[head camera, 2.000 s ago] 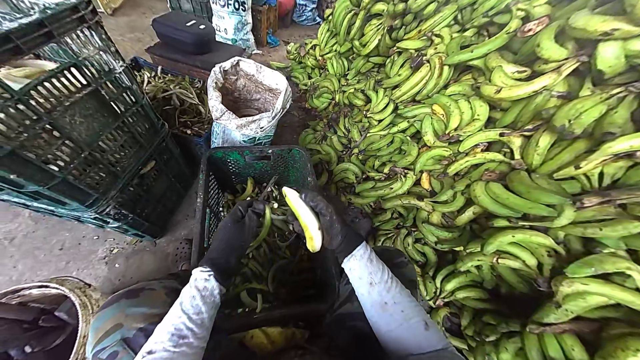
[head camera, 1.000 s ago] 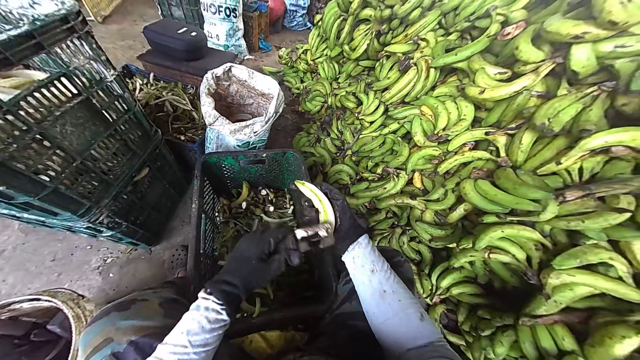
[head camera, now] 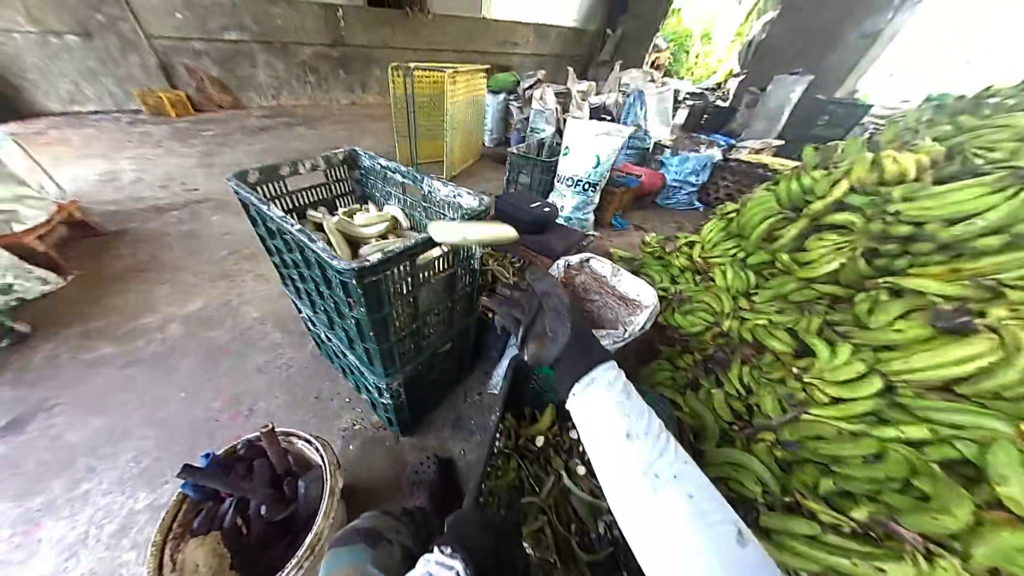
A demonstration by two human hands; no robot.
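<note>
A peeled plantain [head camera: 473,233] is in the air by the near right corner of a green plastic crate [head camera: 344,292]. Peeled plantains [head camera: 364,226] lie inside this crate, which tops a stack. Just below the airborne plantain, my right hand [head camera: 544,320], in a dark glove, reaches out with fingers apart and touches nothing. My left hand [head camera: 484,542], also gloved, is low at the bottom edge beside the lower crate of peels [head camera: 552,480]; its fingers are partly hidden, and whether it holds anything cannot be told.
A large heap of green plantains [head camera: 864,352] fills the right side. An open white sack [head camera: 644,292] stands beyond my right hand, near a black case [head camera: 524,210]. A round basket [head camera: 332,480] with dark pieces is at lower left. Filled sacks [head camera: 588,168] and a yellow crate [head camera: 440,116] stand behind.
My right hand has let go of the peeled plantain and moved from over the peel crate toward the stacked crates. My left hand has moved down, away from it. The view has swung up and left.
</note>
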